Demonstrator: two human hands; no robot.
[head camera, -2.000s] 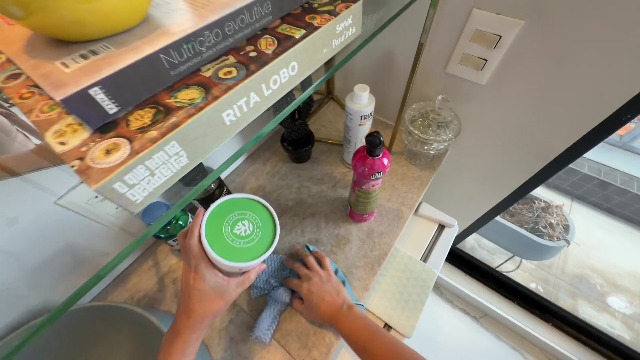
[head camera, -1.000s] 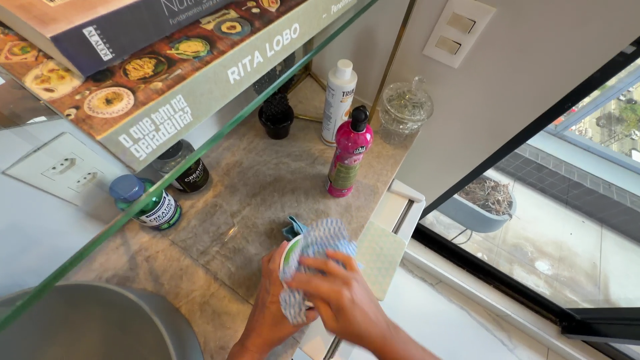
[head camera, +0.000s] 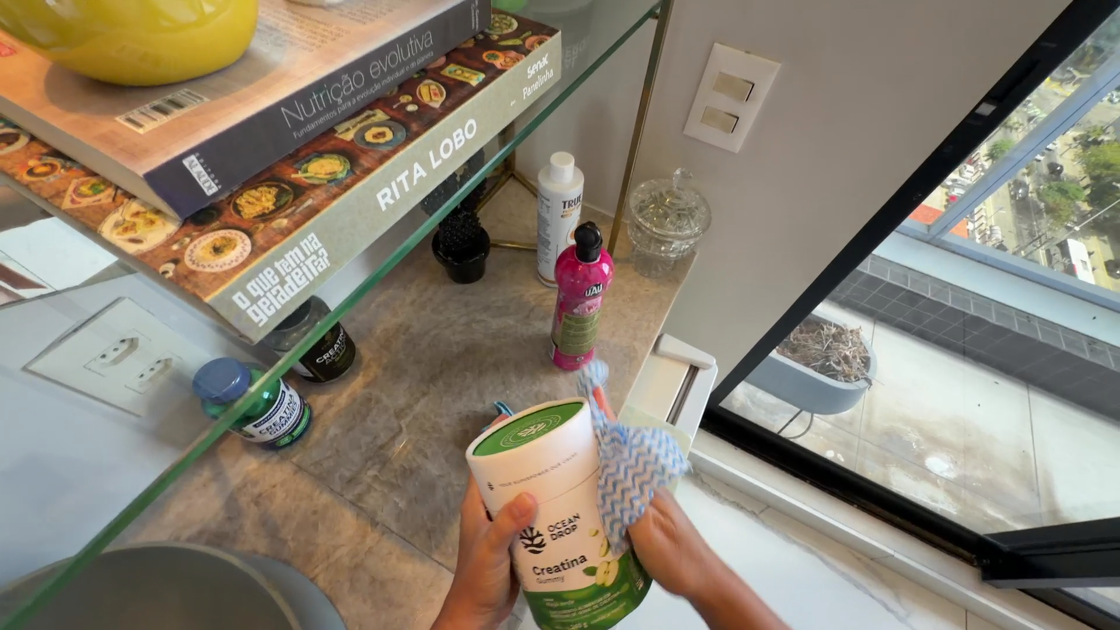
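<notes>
My left hand (head camera: 486, 547) grips a white and green cardboard canister (head camera: 560, 516) from its left side, tilted with its green lid toward the top. On the canister's right side, my right hand (head camera: 665, 538) holds a blue and white zigzag-patterned cloth (head camera: 634, 468) against it. A bit of darker blue cloth (head camera: 501, 409) shows behind the lid; the rest of it is hidden. Just beyond the cloth a pink bottle with a black cap (head camera: 582, 302) stands on the stone counter (head camera: 420, 376).
Over the counter's left part, a glass shelf (head camera: 367, 306) carries books (head camera: 385, 166) and a yellow pot (head camera: 131, 35). Beneath are supplement jars (head camera: 276, 411), a black pot (head camera: 461, 254), a white bottle (head camera: 560, 210) and a lidded glass bowl (head camera: 669, 219). A grey round container (head camera: 149, 586) stands lower left.
The canister was lid-up in my left hand, with my right hand on the cloth at the counter. Now the cloth is against the canister's side, and its printed front shows.
</notes>
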